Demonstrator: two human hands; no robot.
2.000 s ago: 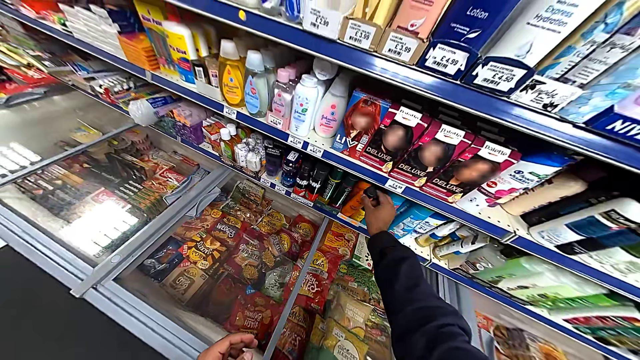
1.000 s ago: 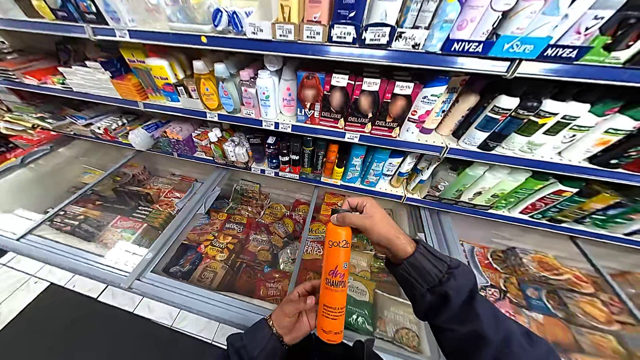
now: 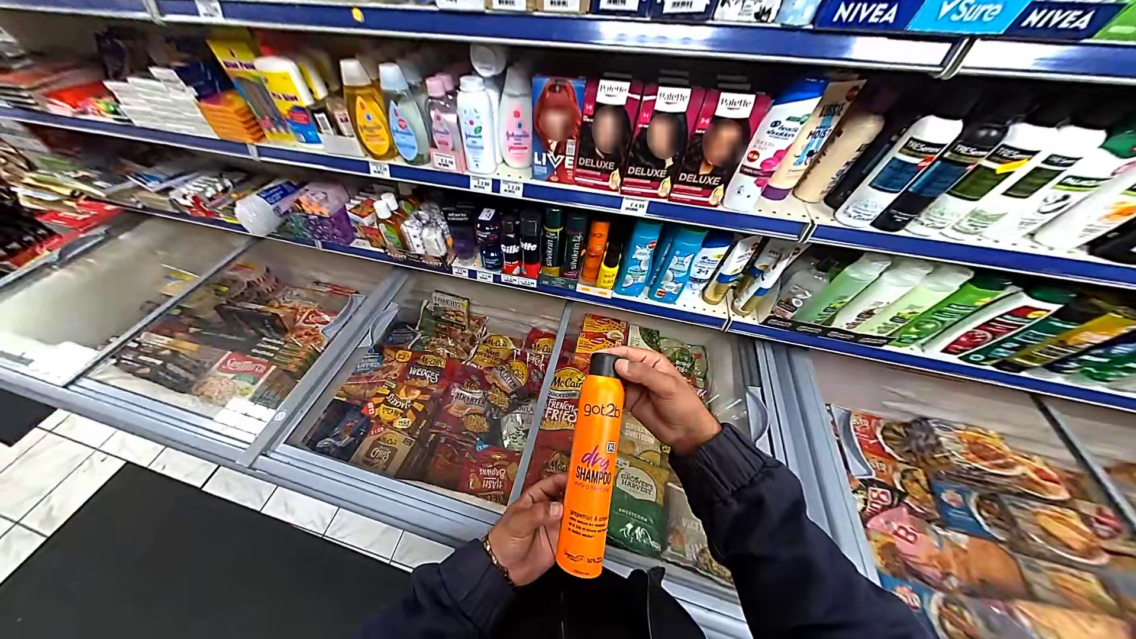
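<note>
An orange got2b dry shampoo spray can with a black cap stands nearly upright before me, its printed front toward the camera. My right hand grips it by the cap and upper end. Low on the can's left side, my left hand holds it between thumb and fingers. Behind the can, on the lower shelf, is another orange can, with a small yellow bottle and blue bottles to its right. Dark spray cans stand to its left.
Chest freezers with glass lids and grey frames run below the shelves, holding frozen food bags. The blue shelf edge carries price tags, with hair colour boxes and shampoo bottles above. A dark mat lies on the tiled floor.
Two seconds ago my right hand was at the lower shelf; one second ago both hands held the orange can over the freezer. They still hold it now, with the can's front turned more toward the camera.
</note>
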